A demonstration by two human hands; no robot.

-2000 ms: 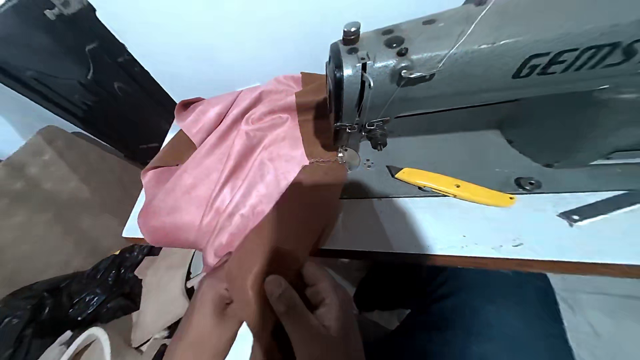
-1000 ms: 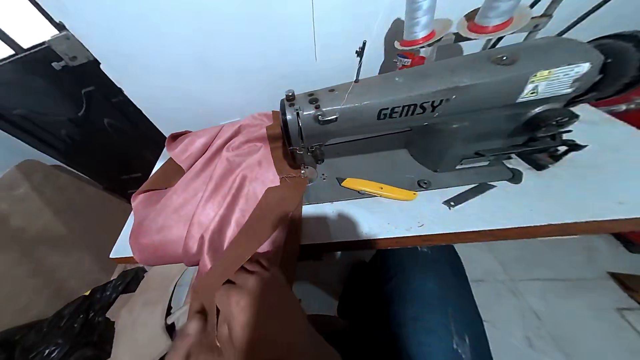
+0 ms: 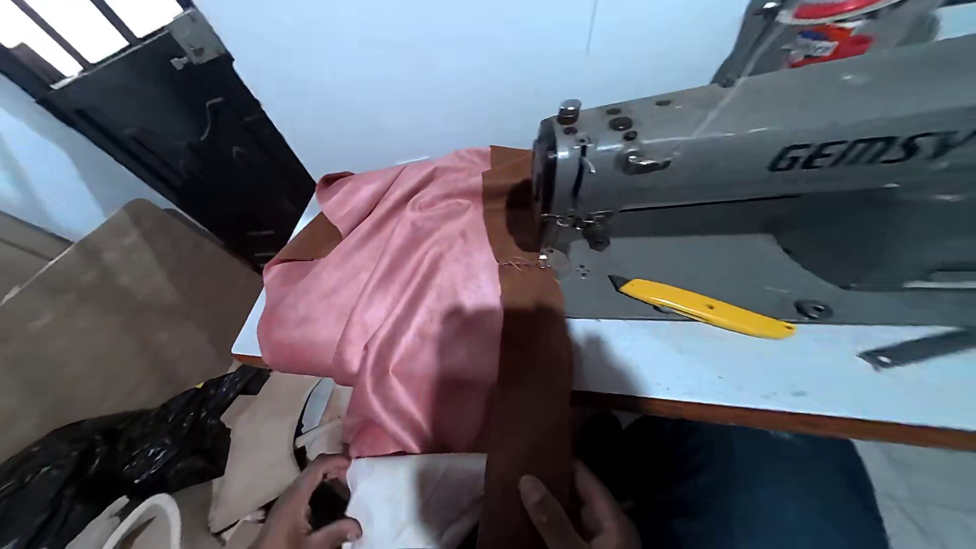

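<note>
A pink leather-like sheet (image 3: 412, 282) with a brown strip (image 3: 534, 366) along its right side drapes over the sewing table. The strip passes by the needle area of a grey sewing machine (image 3: 732, 137), where a line of stitching and loose thread shows. My right hand (image 3: 572, 511) grips the strip's lower end, thumb on top. At the pale underside (image 3: 415, 496) of the hanging sheet, my left hand (image 3: 313, 507) holds the left edge between thumb and fingers. A yellow utility knife (image 3: 709, 307) lies on the machine bed, its blade pointing left.
The white tabletop (image 3: 686, 366) has a brown front edge. A flat metal piece (image 3: 923, 347) lies at its right. Below left are a black plastic bag (image 3: 145, 442) and beige material pieces (image 3: 259, 450). A brown panel (image 3: 114, 320) and dark door (image 3: 183, 137) stand at left.
My hands, earlier close together on the brown strip, are now apart. The lower part of the sheet is spread, showing its pale underside, and the strip hangs straighter. The view has shifted.
</note>
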